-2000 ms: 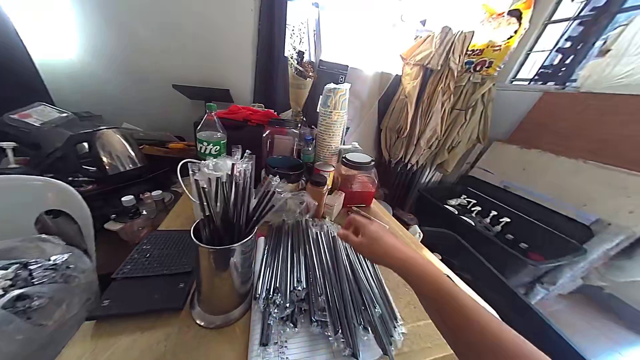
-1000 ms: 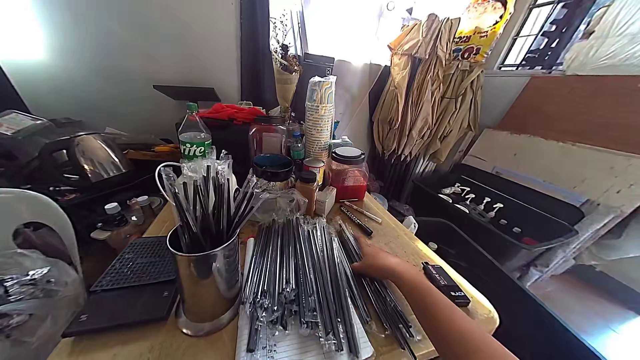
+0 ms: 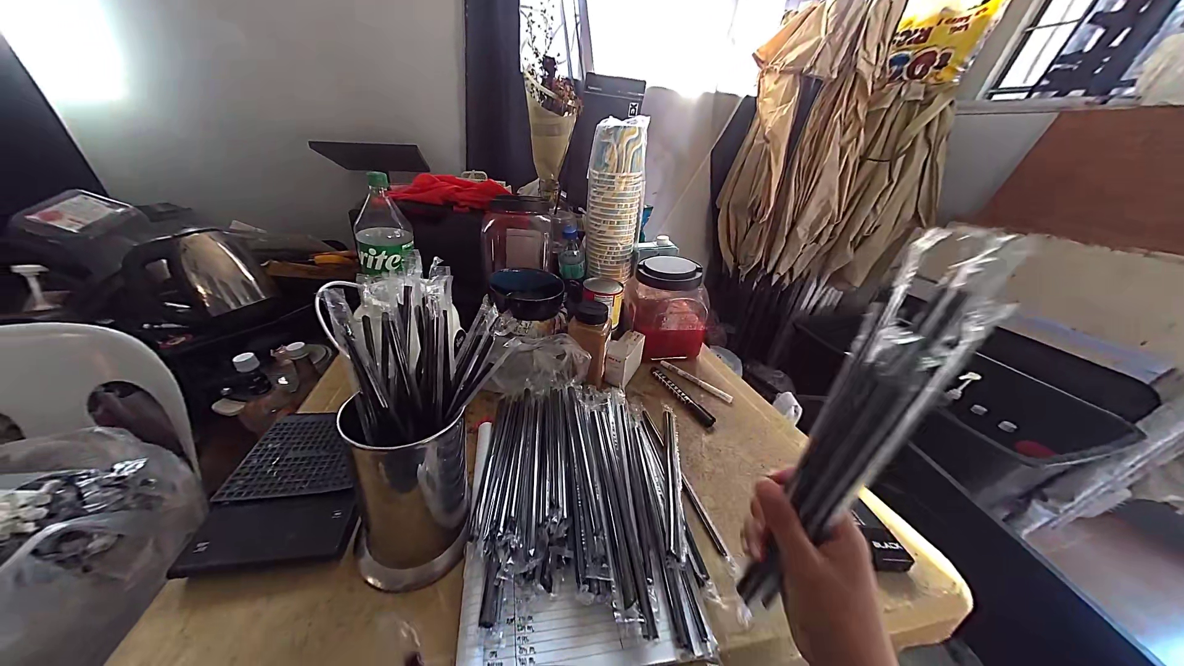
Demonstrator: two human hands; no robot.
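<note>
My right hand (image 3: 814,564) grips a bundle of black straws in clear wrappers (image 3: 879,398), upright and tilted to the right over the table's right side. Left of it, a pile of similar wrapped straws (image 3: 592,499) lies on a lined paper sheet (image 3: 555,638). A steel cup (image 3: 412,499) holding more wrapped straws (image 3: 398,370) stands beside the pile. A small blurred shape at the bottom edge, below the cup, is too unclear to identify; my left hand cannot be made out.
A black laptop-like device (image 3: 268,536) lies left of the cup. Behind the pile stand a red-filled jar (image 3: 668,310), stacked paper cups (image 3: 615,203) and a green-capped soda bottle (image 3: 381,231). A black box (image 3: 883,541) is near the right edge; a white chair (image 3: 92,361) stands left.
My right hand was on the right side of the straw pile; it has now lifted a bundle of straws up and to the right, off the pile.
</note>
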